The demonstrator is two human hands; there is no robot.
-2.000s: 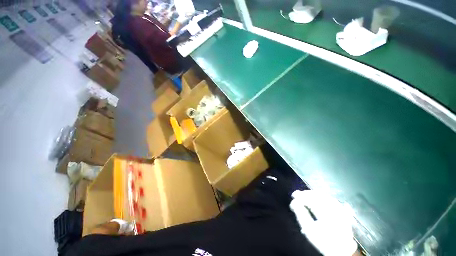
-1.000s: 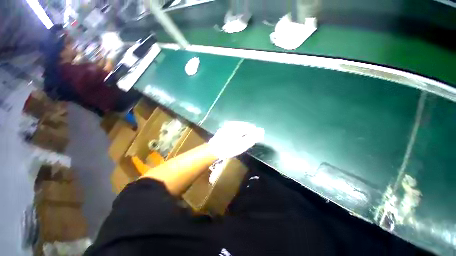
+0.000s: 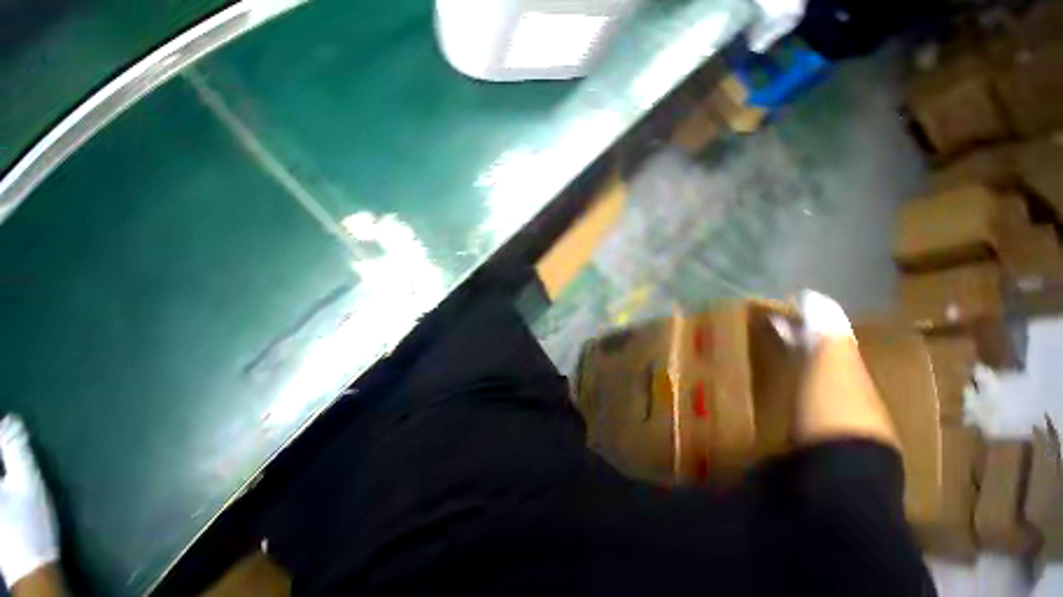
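My left hand [image 3: 23, 501], in a white glove, is at the left edge over the green workbench top [image 3: 128, 315] and is partly cut off. I cannot tell its finger pose. My right hand [image 3: 825, 317], also gloved, is small and blurred at the right. It is at the upper side of a brown carton with red print [image 3: 723, 391]. I cannot tell if it touches or holds anything. A white plastic housing [image 3: 525, 41] with a bright square patch lies on the bench at the top, cut off by the frame.
The whitish rail [image 3: 140, 79] curves across the upper left, with the green conveyor belt beyond it. Brown cartons [image 3: 950, 227] stand stacked on the grey floor at the right. A blue object [image 3: 787, 84] and part of a person in dark clothes [image 3: 857, 26] show at the upper right.
The view has swung to the right, bringing in the white housing and right-hand cartons. My left hand now shows at the left edge. My right hand has come into view by the carton.
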